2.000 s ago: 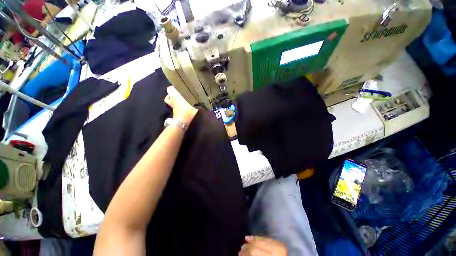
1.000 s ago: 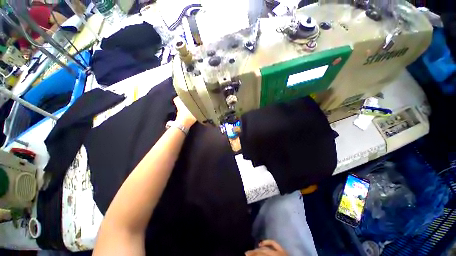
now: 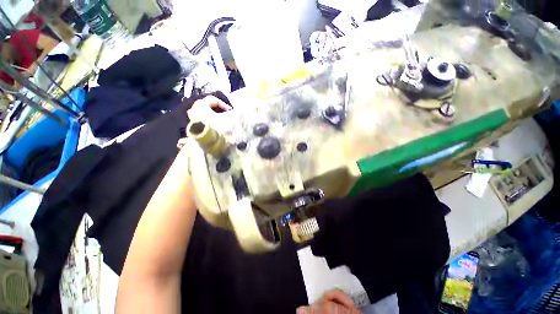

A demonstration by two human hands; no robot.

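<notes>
A large black garment panel (image 3: 138, 178) lies left of the cream sewing machine (image 3: 270, 122) and hangs toward my lap. My left hand (image 3: 207, 108) is at the panel's rear edge, beside and behind the machine head, fingers bent at the cloth; the grip is unclear. My right hand (image 3: 331, 303) is low at the bottom edge, cut off, fingers curled; whether it holds anything is not visible. A black cloth stack (image 3: 387, 236) lies right of the needle area, partly under the machine arm. The machine head hides the needle.
A dark cloth heap (image 3: 135, 89) lies at the rear left, beside a blue bin (image 3: 72, 132). An accessory tray (image 3: 522, 184) is at the right table end, with a pen (image 3: 491, 164) nearby. A lit phone (image 3: 459, 282) is at lower right. A bottle (image 3: 95, 18) stands at the back.
The view has shifted to look more over the machine top. My left hand has moved back along the machine head to the cloth's rear edge. My right hand stays low at the bottom edge.
</notes>
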